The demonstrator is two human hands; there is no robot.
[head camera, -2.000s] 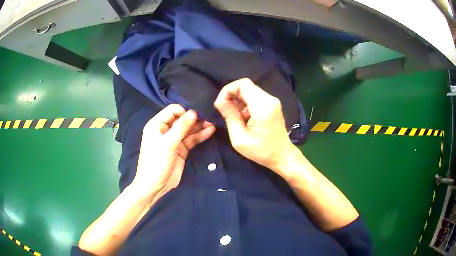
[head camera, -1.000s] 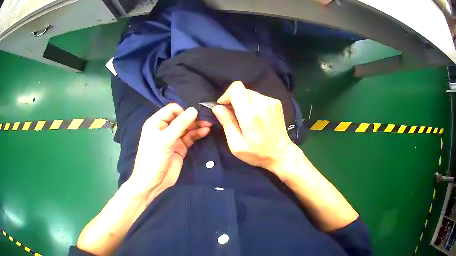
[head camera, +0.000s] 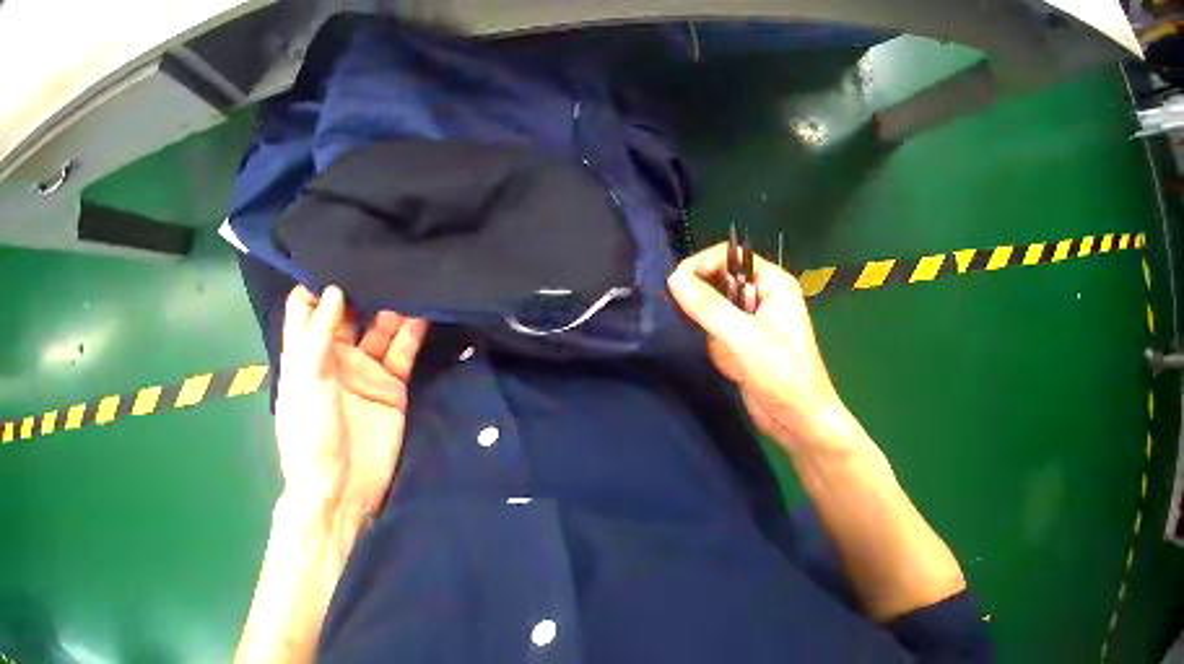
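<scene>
A navy garment (head camera: 377, 97) lies over my lap, with a black pocket bag (head camera: 455, 240) spread on top. My left hand (head camera: 348, 376) pinches the lower left edge of the garment between thumb and fingers. My right hand (head camera: 760, 331) is off the cloth to the right. It holds small snips (head camera: 740, 269), with the dark pointed blades up. A pale loose thread (head camera: 578, 318) curls at the lower right of the pocket bag, near a short white stitch mark. A white label (head camera: 234, 236) sticks out at the garment's left edge.
A grey table edge (head camera: 571, 31) curves across the top, with a drawer handle (head camera: 53, 178) at the left. The green floor (head camera: 935, 428) shows on both sides, crossed by yellow-black tape (head camera: 871, 272). My navy shirt front with white buttons fills the bottom.
My right hand has moved right, away from the cloth, and the snips now show upright. My left hand has moved left along the edge. The pocket bag is spread flatter, and the view has shifted.
</scene>
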